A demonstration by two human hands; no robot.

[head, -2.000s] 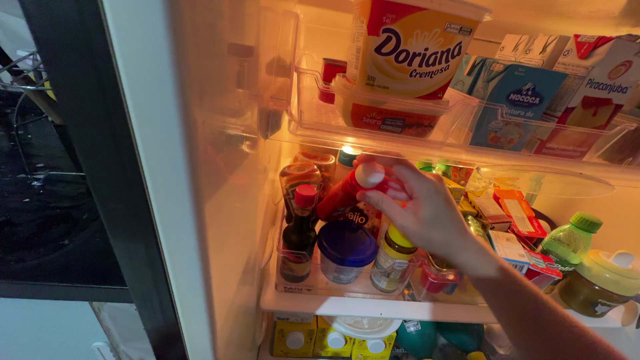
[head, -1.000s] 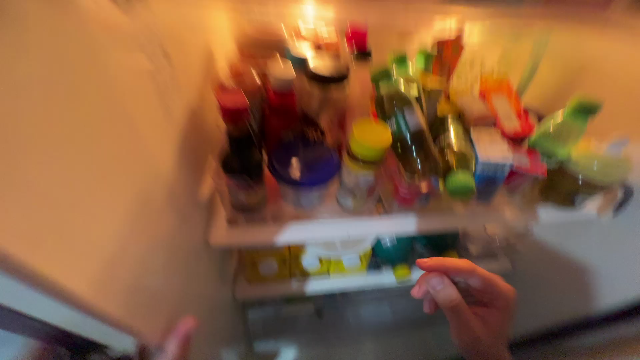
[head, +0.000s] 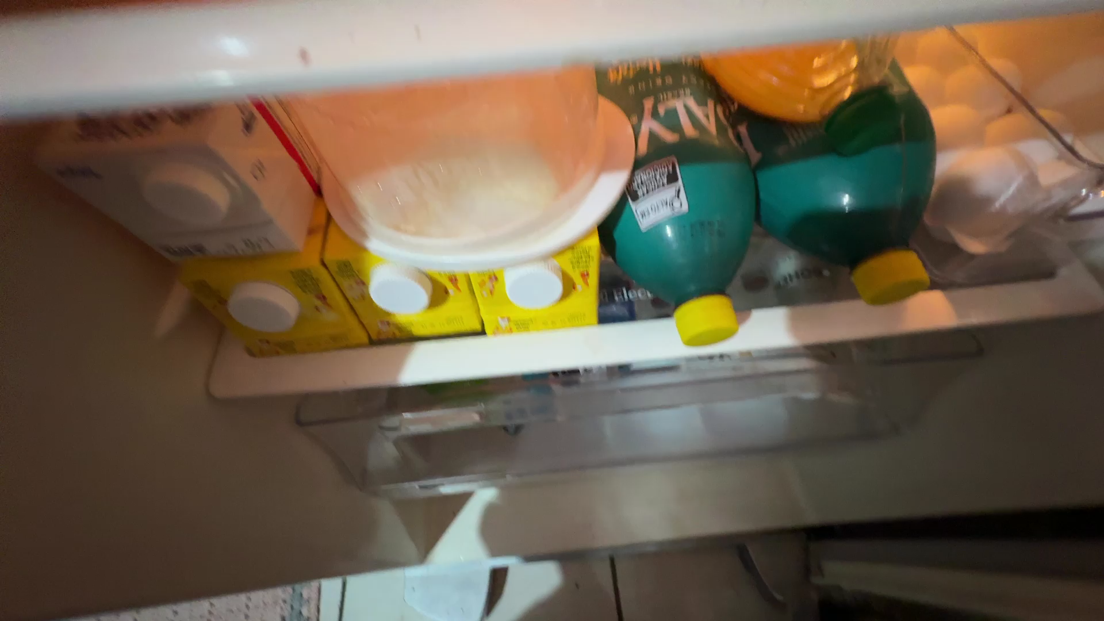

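Observation:
Neither my left hand nor my right hand shows in the head view. On a white-edged fridge shelf [head: 535,355], yellow cartons with white caps [head: 358,297] lie with their tops facing out. A white carton [head: 185,185] rests on the left one. Beside it, a white plate [head: 617,177] with a translucent cover [head: 457,147] sits above the yellow cartons. Two green bottles [head: 690,216] [head: 849,198] with yellow caps lie right of the plate, caps at the shelf's front edge. An orange-tinted clear container [head: 789,78] is above the bottles.
Eggs [head: 975,172] are at the right, partly under clear plastic. The edge of an upper shelf [head: 483,34] crosses the top. A transparent drawer [head: 638,440] hangs below the cartons' shelf. Floor tiles [head: 561,591] show beneath the fridge.
The view has dropped to the lower shelf. Two seconds ago my right hand held a red bottle above the jars; one second ago it showed without the bottle. Both hands have left the view.

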